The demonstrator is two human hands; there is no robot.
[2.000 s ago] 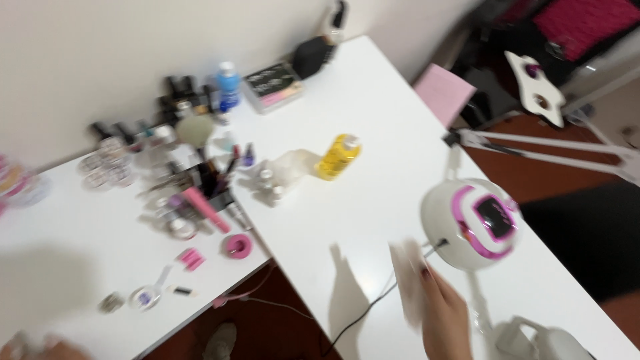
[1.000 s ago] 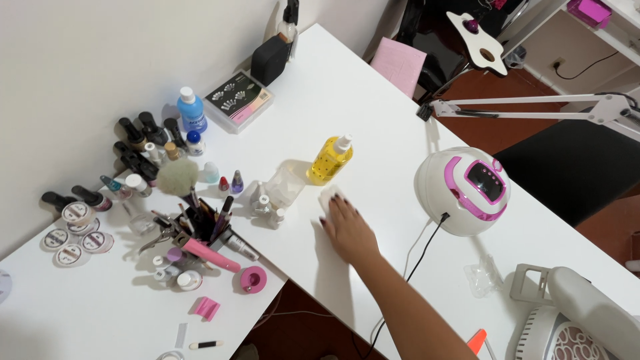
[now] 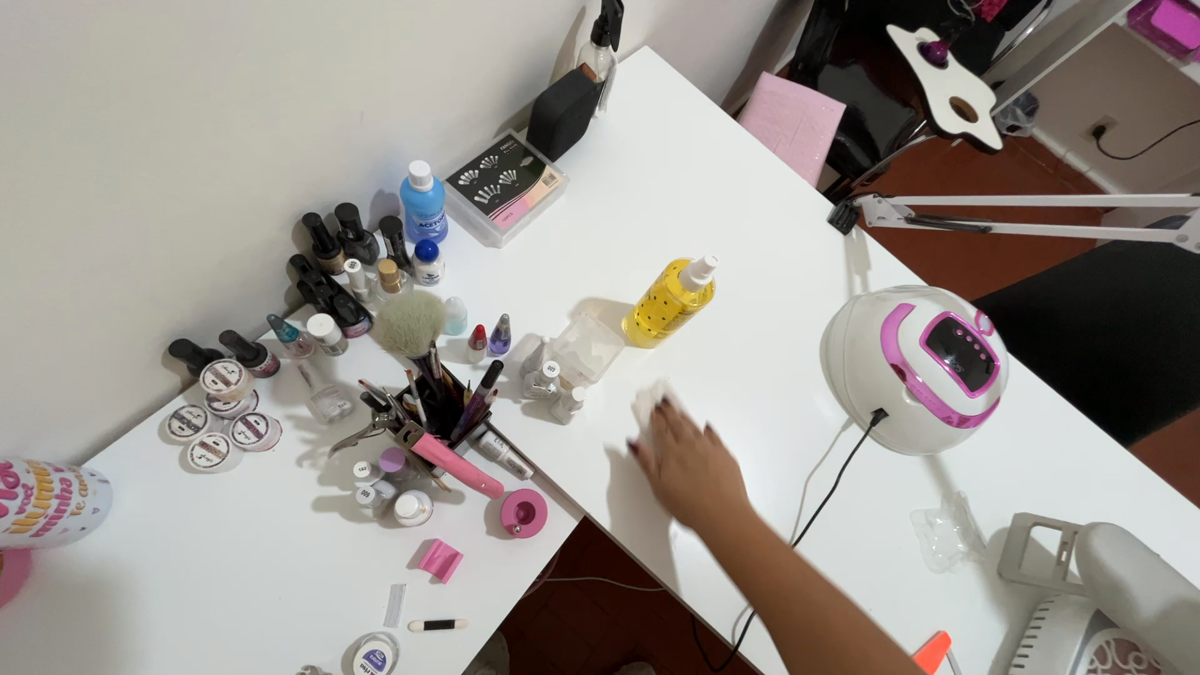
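Observation:
My right hand (image 3: 692, 469) presses a white wipe or folded tissue (image 3: 655, 401) flat against the white table (image 3: 750, 281), fingers spread over it. Just beyond it stand a yellow spray bottle with dark specks (image 3: 669, 302) and a clear plastic container (image 3: 588, 347). Small white-capped bottles (image 3: 543, 381) are beside the container. My left hand is out of view. To the right of my right hand sits a white and pink nail lamp (image 3: 914, 370), its black cable (image 3: 834, 492) running past my forearm.
A holder of brushes and tools (image 3: 441, 403), nail polish bottles (image 3: 323, 244), a blue acetone bottle (image 3: 425, 204) and a nail tip box (image 3: 506, 187) stand along the left and back. A grey-white device (image 3: 1078, 600) is at the lower right; a lamp arm (image 3: 1022, 214) crosses the right edge.
My right hand has gone from near the nail lamp, where it held the white wipe raised, to the tabletop by the yellow bottle. The left hand, blurred at the lower left earlier, has left the view.

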